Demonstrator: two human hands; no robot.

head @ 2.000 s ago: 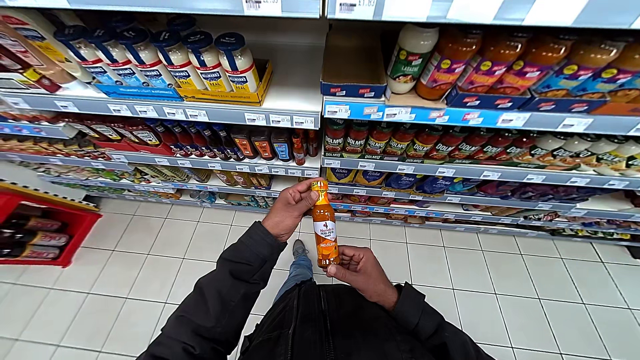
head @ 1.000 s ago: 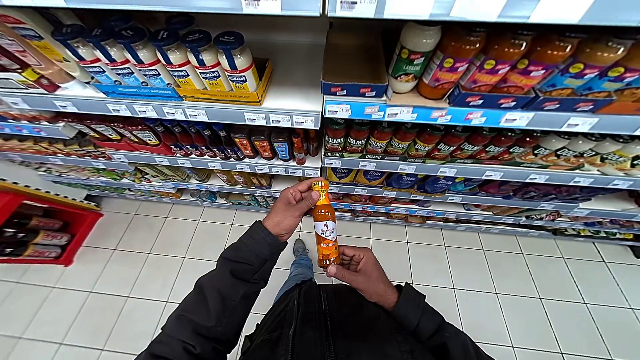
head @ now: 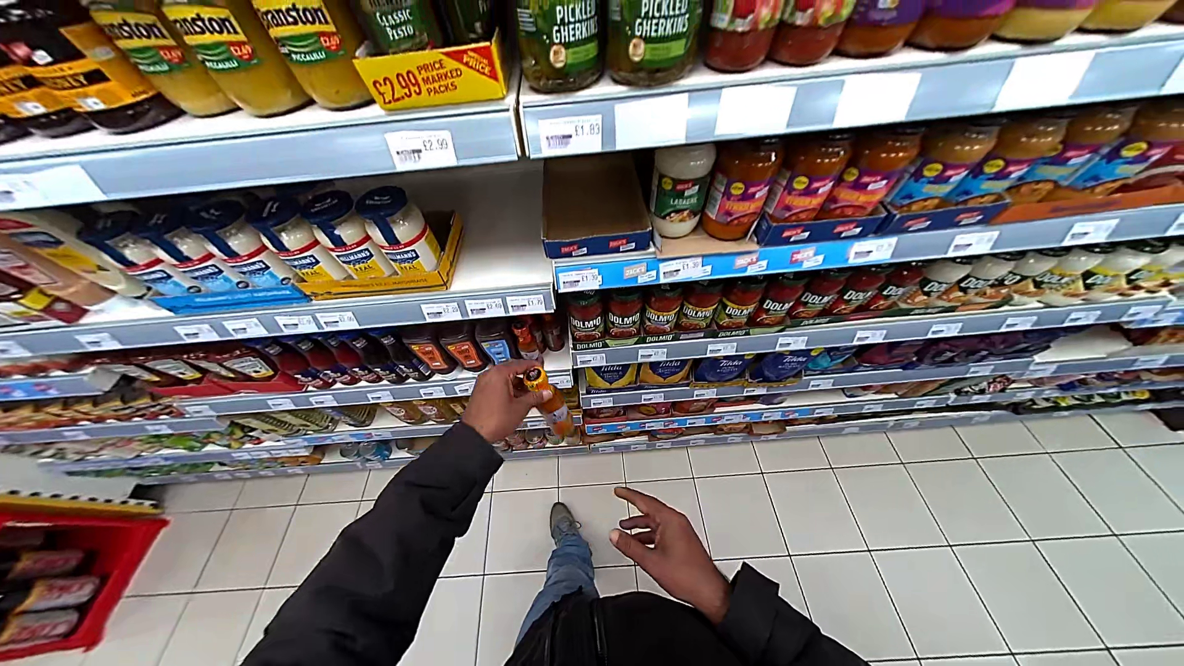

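Note:
My left hand point(head: 504, 400) grips a small orange sauce bottle point(head: 557, 413) near its cap, at arm's length in front of the lower shelves. The bottle leans, cap toward me, close to dark and red sauce bottles point(head: 462, 345) standing on a shelf beside the upright gap between the two shelf bays. My right hand point(head: 673, 553) is lower and to the right, over the tiled floor, fingers apart, with nothing in it and not touching the bottle.
Shelves of jars fill the front: mayonnaise jars point(head: 402, 231) in a yellow tray, an open cardboard tray point(head: 597, 217), pasta sauce jars point(head: 700, 305) and pickled gherkins point(head: 560, 46) above. A red crate point(head: 139, 555) with bottles stands at the lower left. Shelf edges point(head: 277, 328) project toward me.
Earlier both hands held the bottle in front of my body. The right hand has let go of it, and the left has carried it forward toward the shelves. The view has tilted up.

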